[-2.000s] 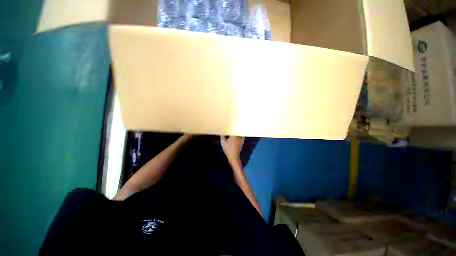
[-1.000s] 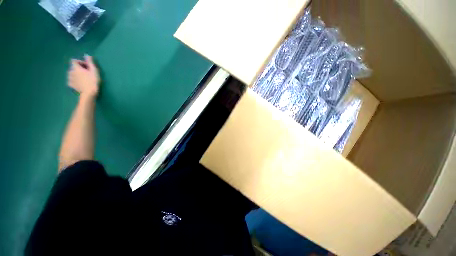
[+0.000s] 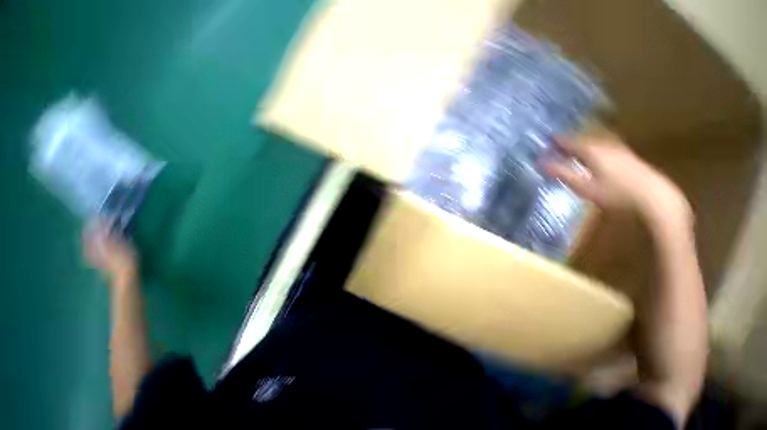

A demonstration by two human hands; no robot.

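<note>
The frame is blurred. An open brown carton [image 3: 496,294] stands at the right with its flaps out. Silvery bubble-wrapped units [image 3: 479,168] fill its left part in rows. My right hand [image 3: 601,172] is inside the carton, its fingers at the right side of the units; whether it grips one is unclear. My left hand [image 3: 109,250] is at the left over the green belt, at the lower end of a bubble-wrapped unit [image 3: 92,164], its fingertips on the dark end of the pouch.
The green conveyor belt [image 3: 202,210] covers the left side. Its pale metal edge rail [image 3: 290,273] runs diagonally between the belt and the carton. A strip of blue floor shows blurred below the carton.
My left hand has moved down and now meets the bubble-wrapped unit, which lies lower in view than before. My right hand has come into view inside the carton. The view is more blurred.
</note>
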